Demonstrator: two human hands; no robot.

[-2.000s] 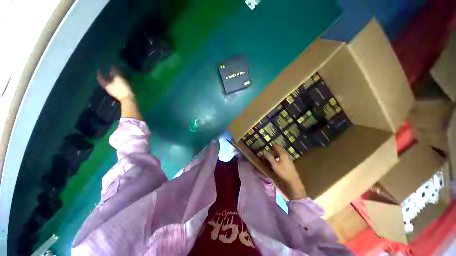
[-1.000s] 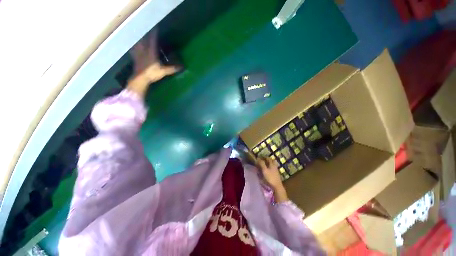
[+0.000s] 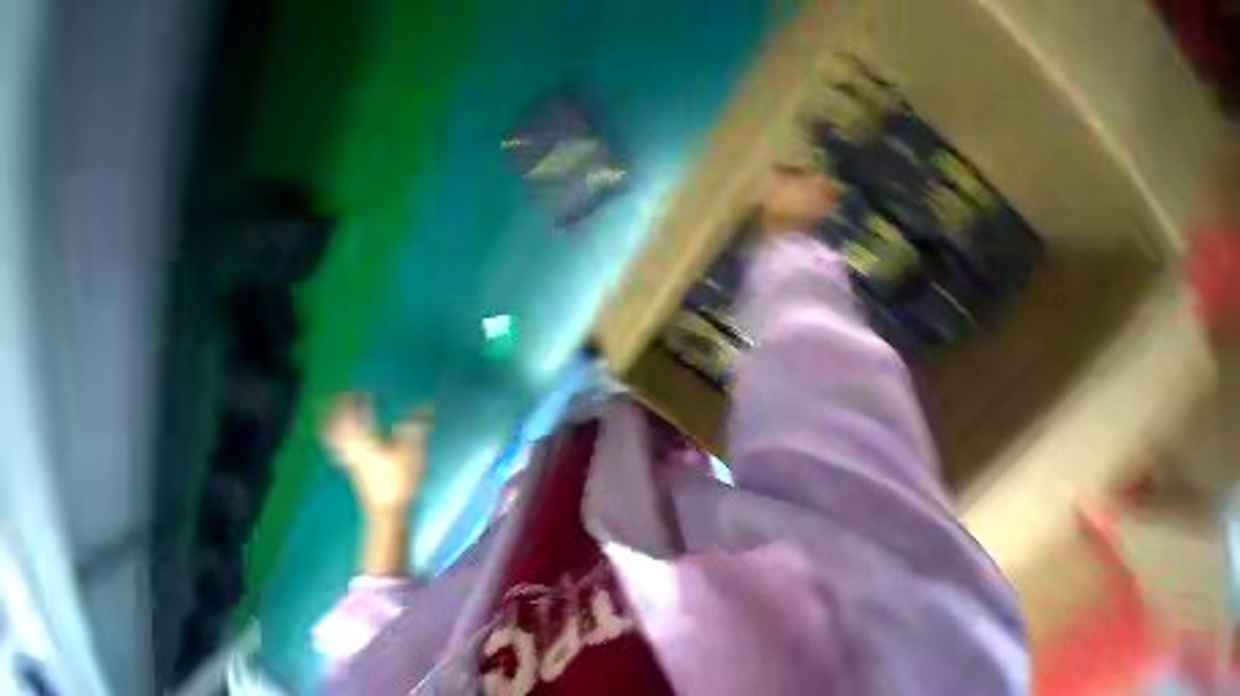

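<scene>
The view is strongly blurred. A black product box (image 3: 564,157) with pale gold lettering lies on the green belt (image 3: 449,177). The brown shipping carton (image 3: 1088,123) is open at the right, with rows of black and yellow-gold boxes (image 3: 938,224) inside. My right hand (image 3: 800,201) is over the boxes, near the carton's left wall; its fingers are blurred and I cannot tell if it holds one. My left hand (image 3: 381,456) is above the belt at the lower left, fingers spread and empty.
Dark blocks (image 3: 245,394) stand in a blurred row along the belt's far side, beside a pale rail (image 3: 55,272). A small bright green-white piece (image 3: 498,326) lies on the belt. Red material (image 3: 1108,598) shows at the lower right.
My left hand has moved back from the far-side dark blocks towards my body. My right hand has moved forward along the boxes in the carton. The view has shifted and blurred.
</scene>
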